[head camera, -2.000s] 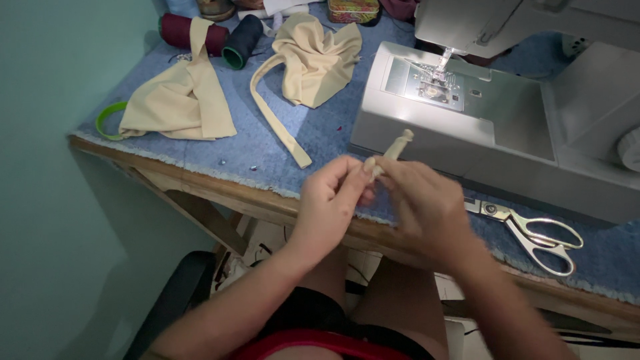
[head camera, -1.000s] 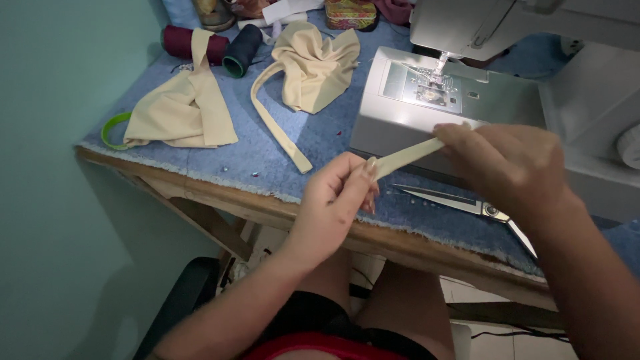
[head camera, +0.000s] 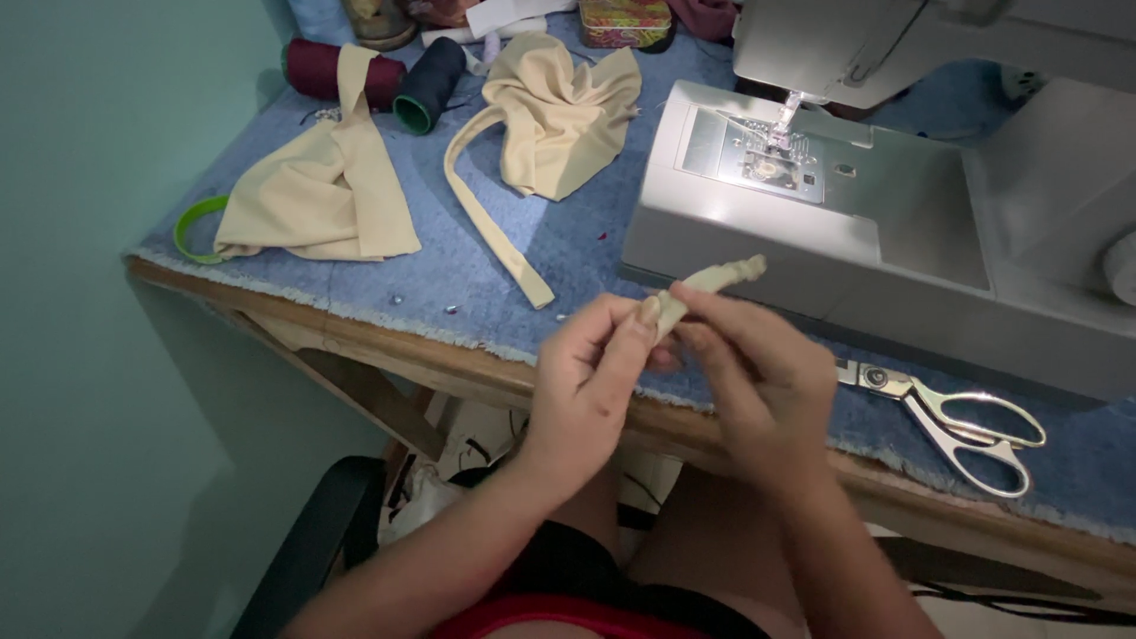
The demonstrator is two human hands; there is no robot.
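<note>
A narrow cream fabric strip (head camera: 723,274) is pinched between both hands above the table's front edge; its far end is bunched and points toward the sewing machine (head camera: 754,213). My left hand (head camera: 590,382) grips the near part between thumb and fingers. Close beside it, my right hand (head camera: 768,382) holds the strip with thumb and forefinger. Beyond them lies a gathered cream fabric piece (head camera: 564,115) with a long strap (head camera: 493,217). Another cream fabric piece (head camera: 302,191) lies at the left, by a green ring (head camera: 197,229). Metal scissors (head camera: 941,413) rest right of my right hand.
A maroon thread spool (head camera: 311,73) and a dark thread spool (head camera: 430,84) lie at the back left. A patterned tin (head camera: 626,22) stands behind the fabric. The denim-covered table (head camera: 355,288) has a frayed front edge, and a black chair armrest (head camera: 315,550) is below it.
My right hand has come back from the right, close to my left hand. The strip was stretched straight between them one second ago; now its far end sticks out bunched past my right fingers.
</note>
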